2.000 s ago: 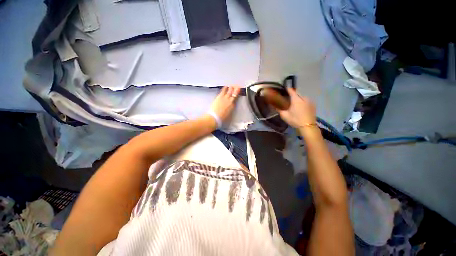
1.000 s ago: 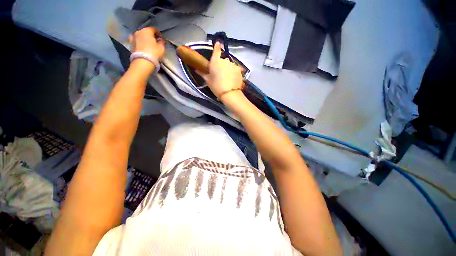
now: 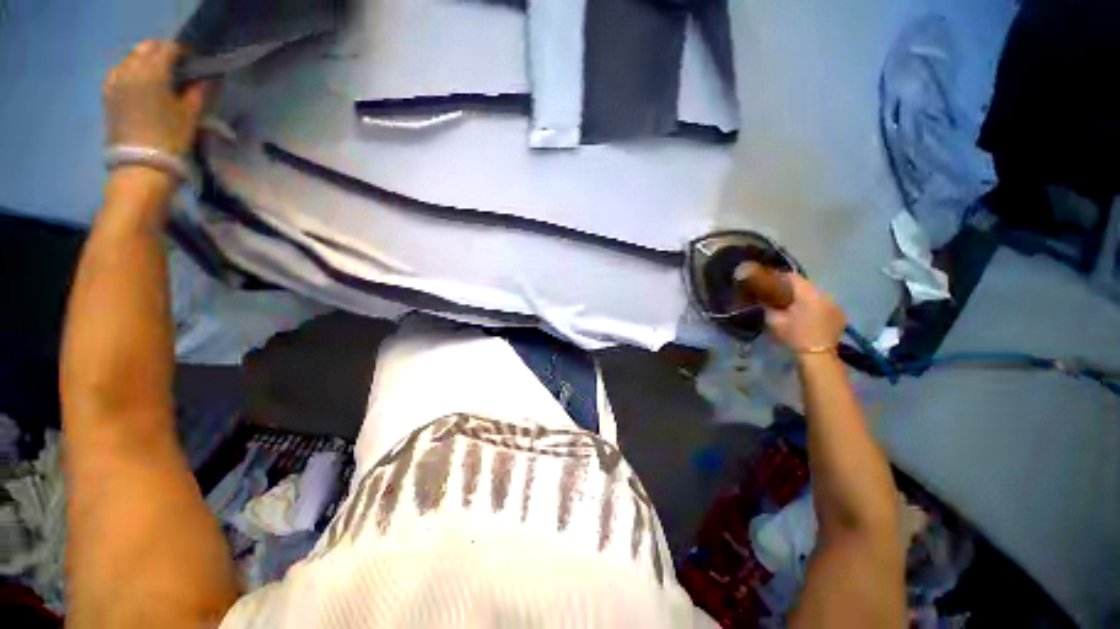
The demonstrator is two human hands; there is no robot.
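The garment body (image 3: 430, 166) lies on the pressing table with its pale inner side up, crossed by dark seam lines. A dark rectangle (image 3: 633, 74) beside a pale strip (image 3: 555, 74) shows at its upper part. My left hand (image 3: 154, 105) grips the dark folded end of the garment at the upper left. My right hand (image 3: 805, 317) holds the brown handle of the steam iron (image 3: 727, 273). The iron is at the garment's right edge, by the end of the long dark seam. Its soleplate's underside is hidden.
A blue hose (image 3: 940, 361) runs right from the iron. Crumpled blue-grey cloth (image 3: 921, 135) and a white scrap (image 3: 919, 264) lie at the table's right. A dark heap (image 3: 1062, 123) is at the upper right. Fabric heaps lie below the table on both sides.
The iron has moved from the garment's left part to its right edge. My left hand has moved left and up, holding the garment's end. The seam now lies more open and flatter.
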